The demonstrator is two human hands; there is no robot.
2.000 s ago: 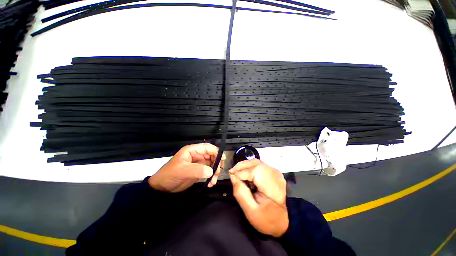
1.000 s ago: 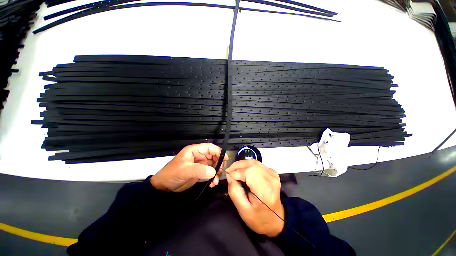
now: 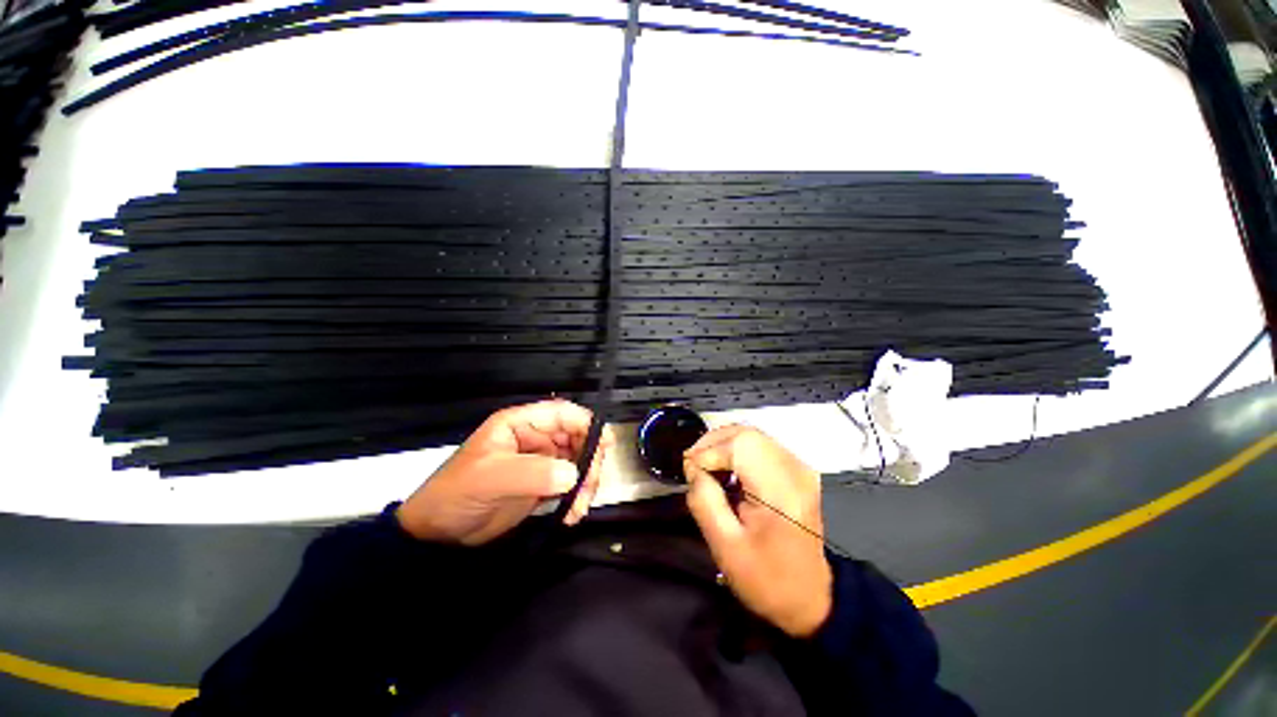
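Note:
My left hand [image 3: 507, 472] grips a narrow black strap [image 3: 612, 266] near its lower end, between thumb and fingers. The strap runs away from me across the strap pile [image 3: 350, 301]. My right hand [image 3: 761, 525] holds a very thin dark applicator [image 3: 787, 517] like a pen, its tail sticking out over the wrist. The applicator's tip is at the near right rim of the round paint pot [image 3: 672, 437], which is dark inside. I cannot tell whether the tip is in the paint. A pale card [image 3: 626, 460] lies between my left hand and the pot.
A crumpled white rag [image 3: 910, 416] with dark marks lies right of the pot, thin dark lines beside it. Separate black straps [image 3: 266, 39] lie at the far side of the white table [image 3: 420, 115]. Dark bundles are at the far left edge.
My right hand has moved right, away from the strap, with its fingertips now at the pot. More of the pot shows. My left hand still holds the strap; the view has shifted slightly.

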